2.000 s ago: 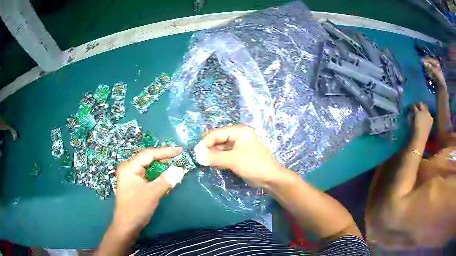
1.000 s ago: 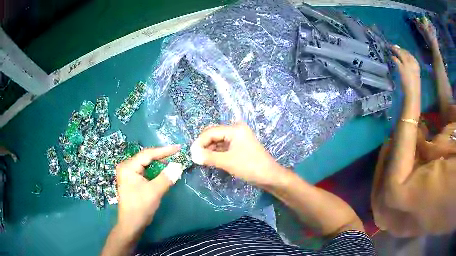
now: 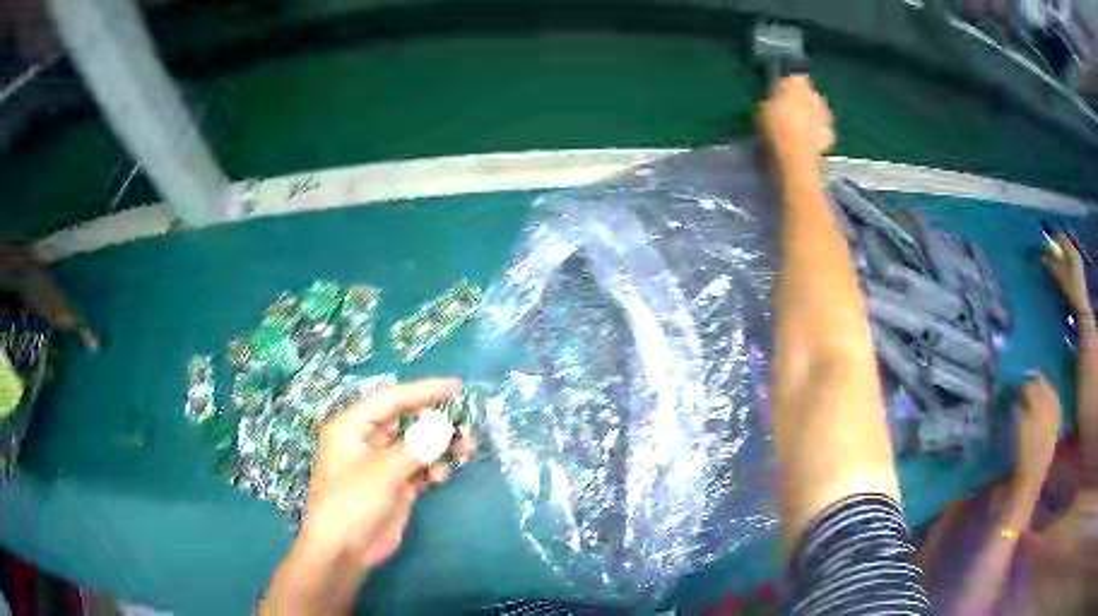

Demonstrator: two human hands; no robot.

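My left hand (image 3: 383, 463), with a white cot on the thumb, holds a small green circuit board (image 3: 464, 415) at the left edge of the parts bag. My right hand (image 3: 795, 120) is stretched far forward over the dark green conveyor, its fingers at a grey housing piece (image 3: 779, 46); blur hides the exact grip. The large clear parts bag (image 3: 650, 361) lies between my arms. The pile of circuit boards (image 3: 301, 361) lies left of my left hand. A joined board strip (image 3: 436, 320) lies apart beside the bag.
Grey handle housings (image 3: 921, 301) are piled right of the bag. A pale rail (image 3: 397, 178) runs between the mat and the conveyor (image 3: 482, 102). Another person's hands (image 3: 1038, 415) and arms are at the right edge. Another hand (image 3: 48, 295) shows at the far left.
My right hand has left the board and reached far forward over the conveyor, to the grey piece. My left hand keeps the board. The view has shifted, showing more of the conveyor.
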